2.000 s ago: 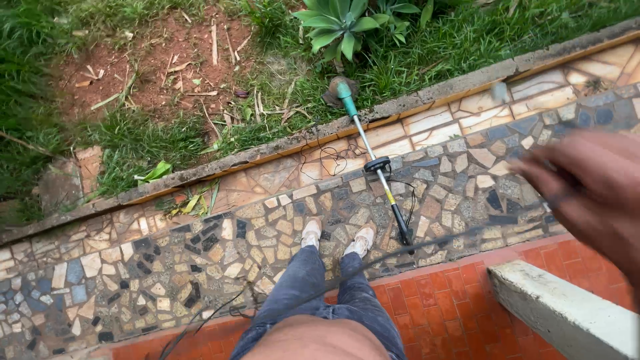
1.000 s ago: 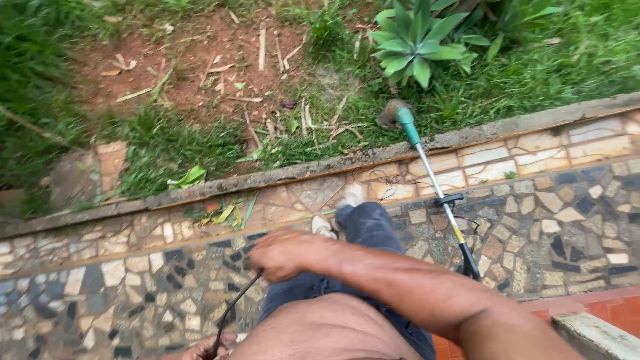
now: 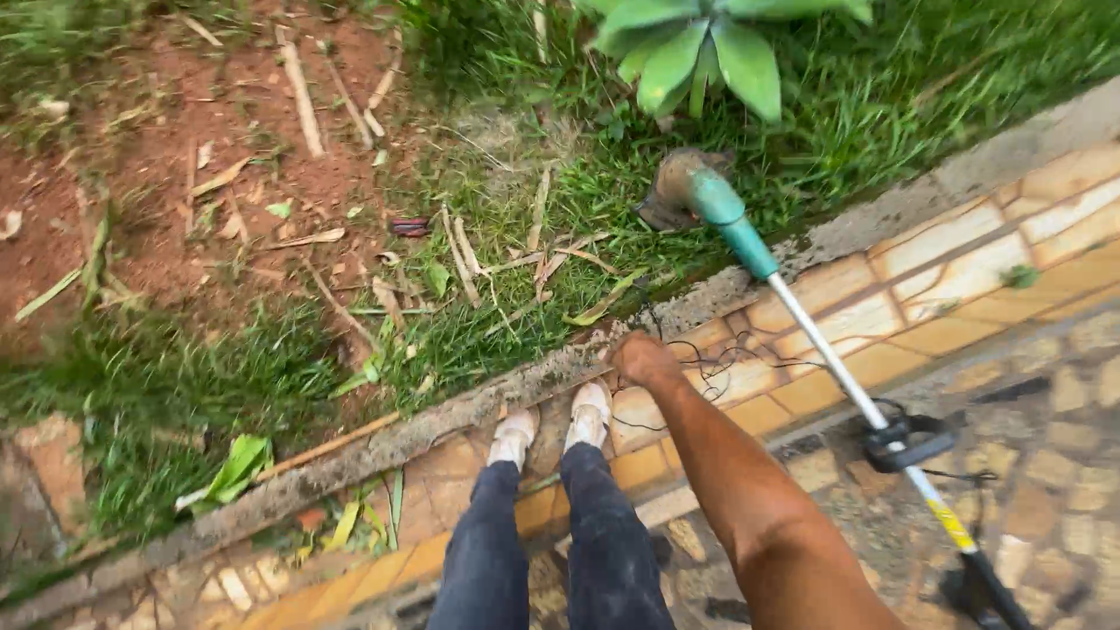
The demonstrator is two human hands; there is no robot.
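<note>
My right hand (image 3: pixel 643 357) reaches down over the concrete curb (image 3: pixel 472 402), just ahead of my shoes. Its fingers look curled, near a tangle of thin dark cord (image 3: pixel 717 359); whether they hold the cord cannot be made out. To the right, a string trimmer (image 3: pixel 827 354) lies slanted across the paving, with a green head housing, silver shaft, black loop handle and dark rear grip. Its soiled guard (image 3: pixel 674 188) rests on the grass below a broad-leaved succulent (image 3: pixel 700 52). My left hand is out of view.
Beyond the curb are grass (image 3: pixel 236 376), bare red soil (image 3: pixel 131 166) and dry stalks (image 3: pixel 302 96). Cut green leaves (image 3: pixel 236 468) lie by the curb at left. Irregular stone paving (image 3: pixel 1050 490) runs along the lower right, beside tan slabs (image 3: pixel 840 324).
My right hand has come down toward the curb and the cord by the trimmer. My left hand, low in the frame a second ago with a dark cord, has left the view. The view has moved closer.
</note>
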